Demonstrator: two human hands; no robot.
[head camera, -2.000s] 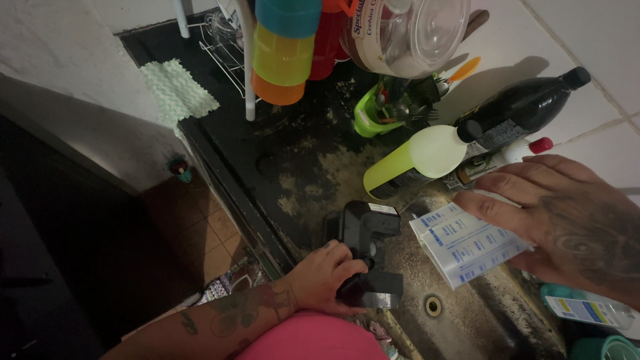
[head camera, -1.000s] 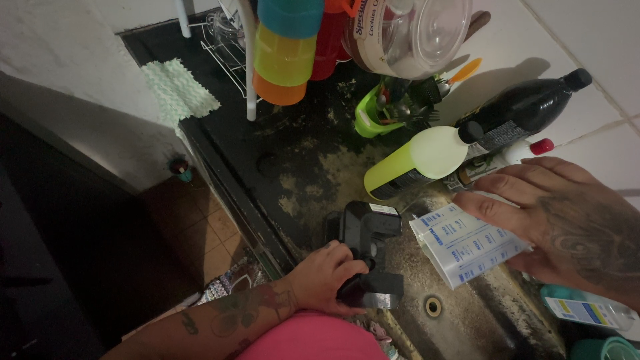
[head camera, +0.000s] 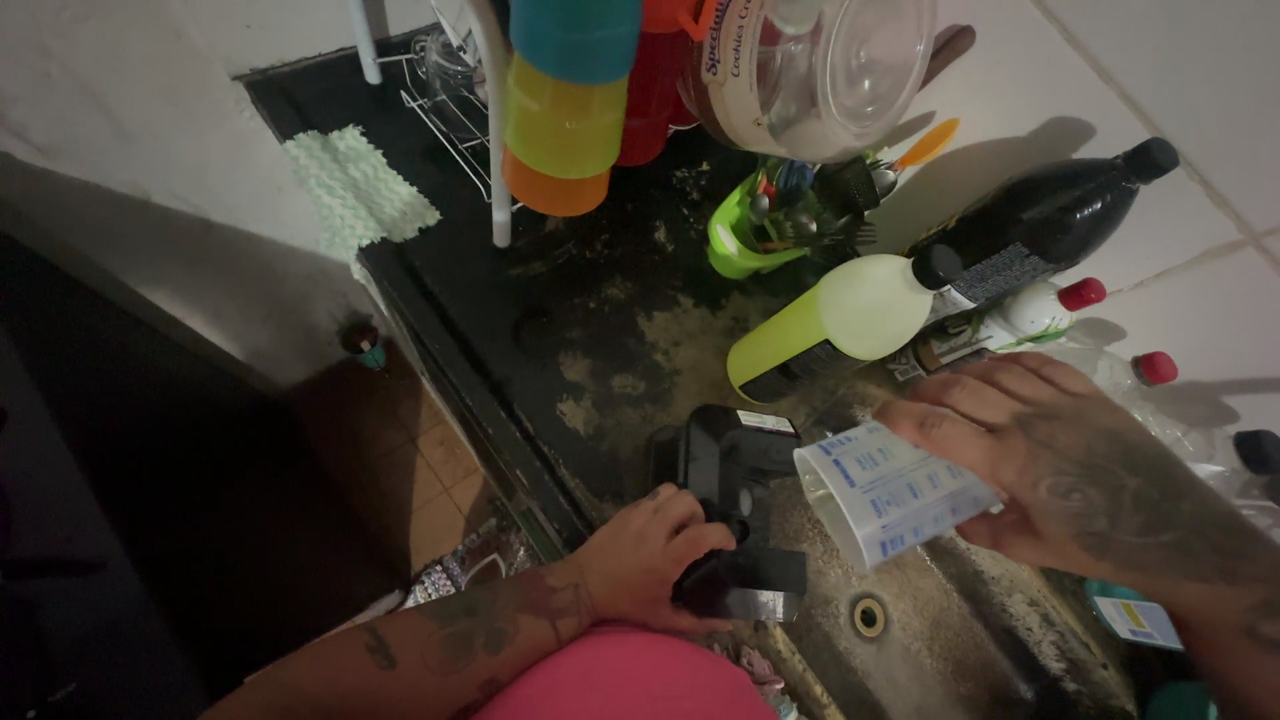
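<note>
My left hand (head camera: 665, 560) grips a black plastic appliance part (head camera: 745, 500) at the front edge of the dark counter, beside the sink. What the part is exactly, I cannot tell. A white cup or carton with blue print (head camera: 890, 490) is in my right hand (head camera: 1000, 440), its open rim tilted toward the black part. Just beyond stands a bottle of yellow-green liquid with a black cap (head camera: 830, 325). The cup's inside shows only partly, and whether anything flows from it cannot be made out.
The sink (head camera: 900, 640) with its drain lies below my right hand. Along the tiled wall stand a dark bottle (head camera: 1040, 220) and red-capped bottles. Farther back are a green cutlery holder (head camera: 735, 235), stacked colored cups (head camera: 565, 110), a clear plastic jar (head camera: 820, 70), a dish rack and a pale green cloth (head camera: 360, 185).
</note>
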